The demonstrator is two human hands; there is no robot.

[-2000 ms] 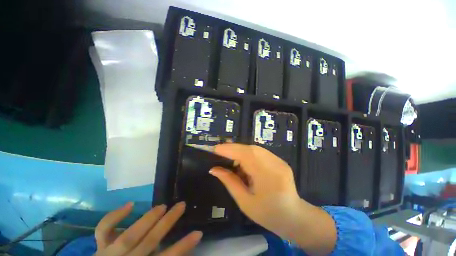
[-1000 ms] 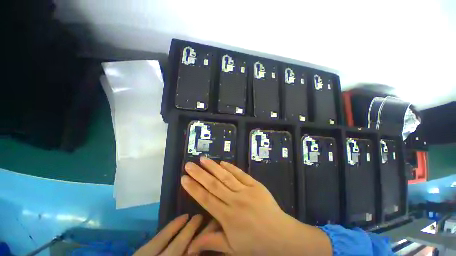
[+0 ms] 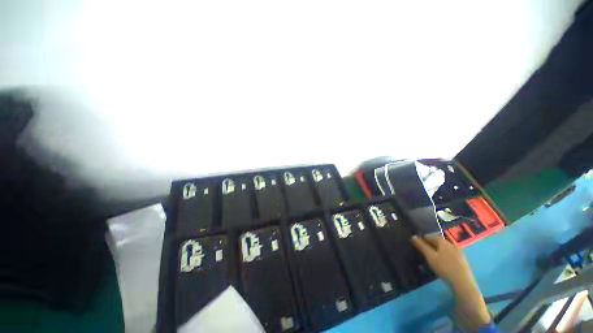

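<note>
Five open-backed smartphones (image 3: 318,273) lie in slots of the near black tray (image 3: 168,286). Black film covers their middles. My right hand (image 3: 445,257) is at the tray's right end, its fingertips on the lower end of a black film sheet (image 3: 416,201) with white borders, apparently pinching it. The sheet hangs from the red bin side over the tray's right edge. A white sheet (image 3: 224,315) sticks up over the lower part of the leftmost phones, cut off by the bottom edge. My left hand is not in view.
A second tray row with smartphones (image 3: 266,201) stands behind. White liner sheets (image 3: 138,260) lie left of the trays. A red parts bin (image 3: 484,218) with crumpled clear wrap (image 3: 432,177) stands at the right. A blurred skin-coloured shape shows at the lower right edge.
My right hand has left the leftmost near phone and moved right to the film sheet. My left hand has left the picture. A white sheet has appeared at the bottom. The view has shifted up and right.
</note>
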